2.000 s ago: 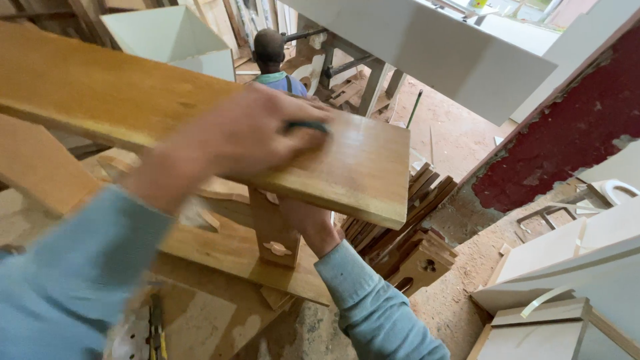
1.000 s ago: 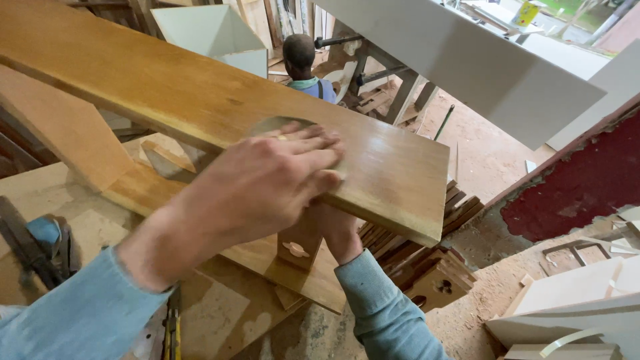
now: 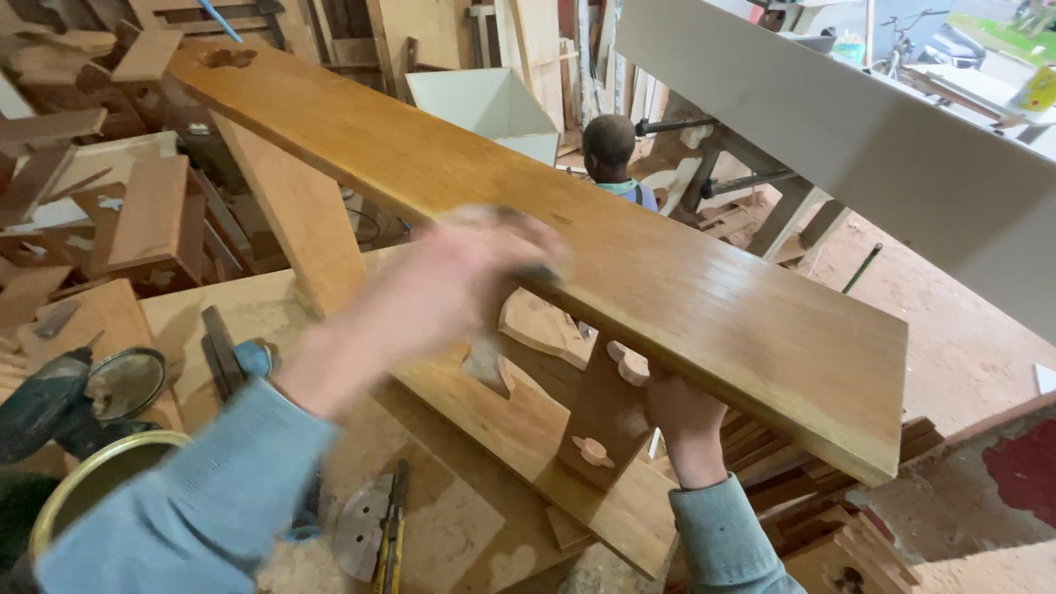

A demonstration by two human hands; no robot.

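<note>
A long varnished wooden board [image 3: 577, 214] slants across the view, its near corner at the right. My left hand [image 3: 487, 256], blurred, is on the board's near edge with a small dark pad [image 3: 536, 271] under its fingers. Below the board, my right hand [image 3: 681, 408] reaches up against its underside, beside a wooden upright with a carved cutout [image 3: 606, 421]; its fingers are hidden. The upright stands on a lower wooden rail [image 3: 495, 429]. A slanted wooden leg [image 3: 293, 206] supports the far part of the board, whose far end has a shaped cutout [image 3: 229, 58].
An open tin [image 3: 70, 487], its lid [image 3: 128, 382], a cordless drill [image 3: 49, 404] and a yellow-handled tool [image 3: 391, 536] lie at the left and bottom. Beyond the board, a person [image 3: 612, 157] faces away near a white box [image 3: 487, 107]. A large white panel [image 3: 825, 140] spans the upper right.
My left hand has moved leftward along the board, away from its near right end, with the dark pad. My right hand remains under the board. The view has shifted to show more at the left.
</note>
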